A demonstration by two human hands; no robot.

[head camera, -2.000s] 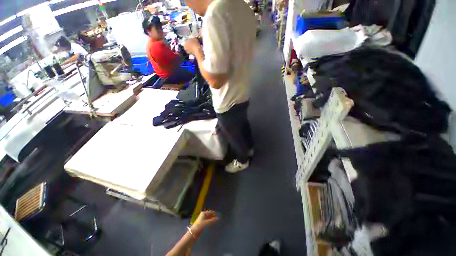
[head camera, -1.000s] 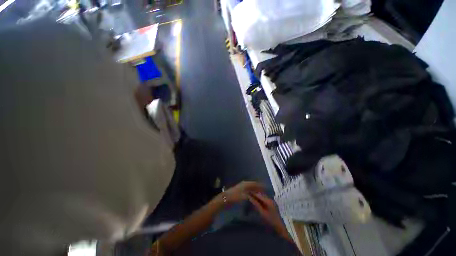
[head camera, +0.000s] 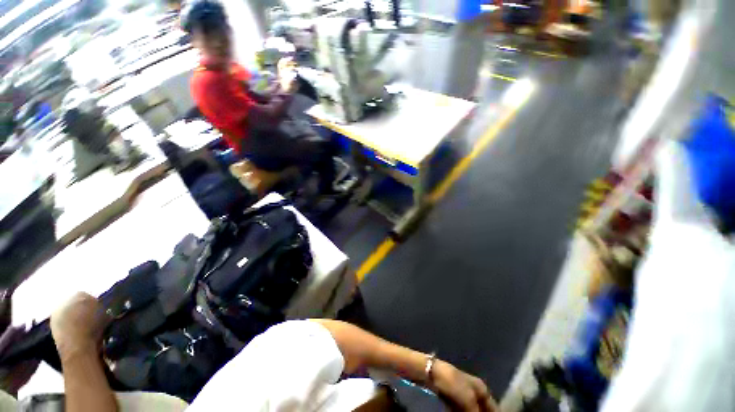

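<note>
My left hand [head camera: 463,389], with a bracelet at the wrist, reaches out from a white sleeve at the bottom centre. Its blurred fingers point down and right near the lower edge, over the dark floor; whether they hold anything cannot be told. My right hand is not in view. A pile of black sewn pieces [head camera: 254,261] with small pale marks and cords lies on a white table [head camera: 76,269] at the left. Another person's hand [head camera: 76,322] is at the pile's left end. My left hand is apart from the pile.
A person in red [head camera: 222,100] sits behind the pile, near a sewing machine on a pale table [head camera: 403,129]. A dark aisle [head camera: 492,233] with a yellow line [head camera: 475,153] runs away at centre right. Blurred shelving with blue and white items [head camera: 685,298] stands at the right.
The view has swung left, bringing the black pile and seated person into sight. My left hand has separated from my right, which has left the picture. The black heap on the right shelf is gone from view.
</note>
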